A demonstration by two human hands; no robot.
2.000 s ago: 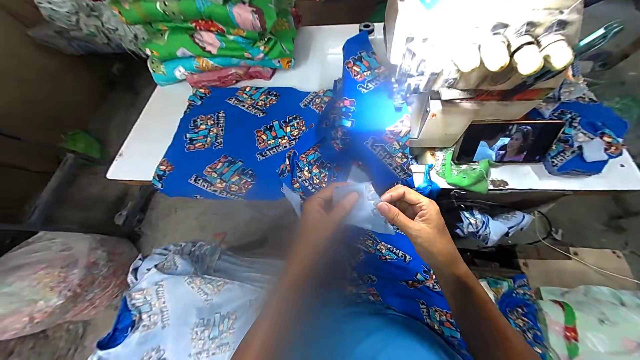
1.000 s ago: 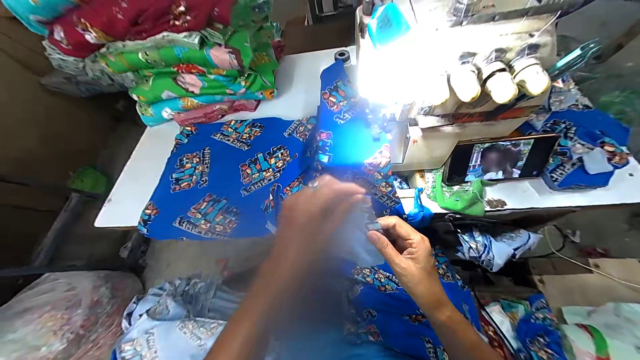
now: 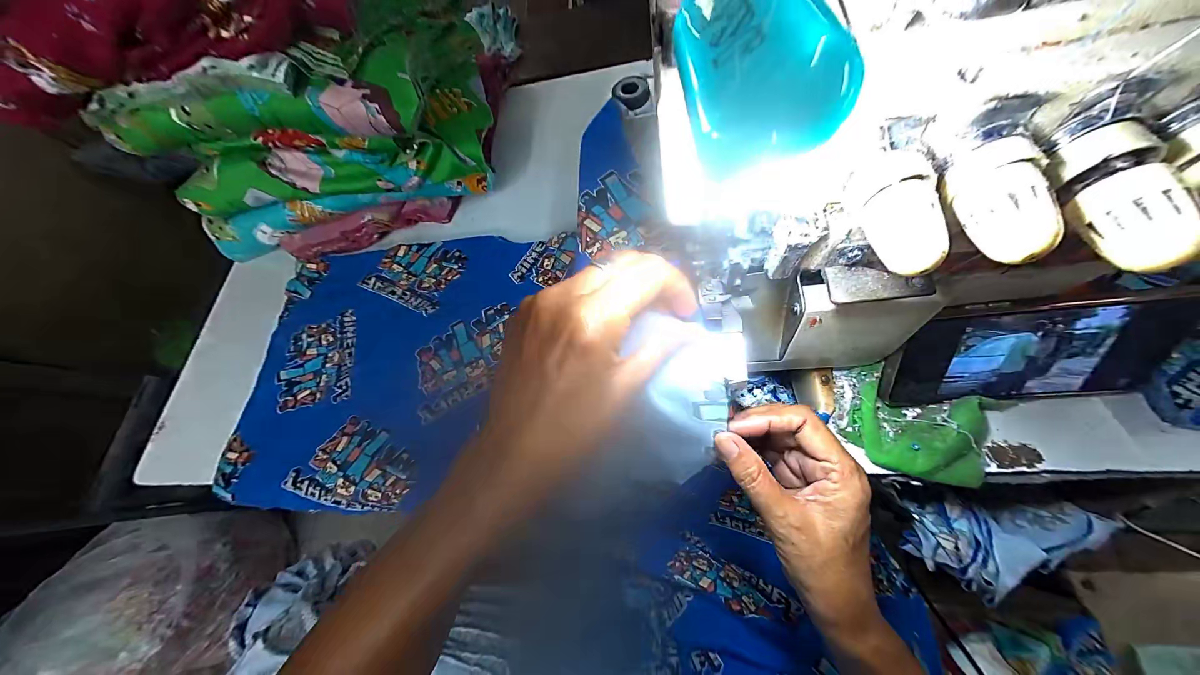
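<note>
A white fabric piece point(image 3: 684, 394), washed out by glare, lies at the front of an overlock-type sewing machine point(image 3: 844, 309). My left hand point(image 3: 600, 328) is on its upper left part by the needle area, fingers bent over it, slightly blurred. My right hand point(image 3: 797, 469) pinches the piece's right edge between thumb and index finger, just below the machine bed. Blue printed fabric point(image 3: 366, 375) is spread flat on the white table to the left. More blue printed fabric point(image 3: 722, 572) hangs below my hands. The needle itself is hidden by glare.
Folded printed fabrics point(image 3: 328, 141) are stacked at the back left of the white table point(image 3: 197, 384). A phone point(image 3: 1041, 352) leans under the thread tensioners, near a green cloth point(image 3: 928, 431). A plastic bag point(image 3: 159, 591) stands at lower left; a turquoise object point(image 3: 769, 75) hangs above the lamp glare.
My left hand has moved up from below the machine to its needle area, and the white fabric is now at the machine's front. My right hand keeps its pinch. The view has moved closer.
</note>
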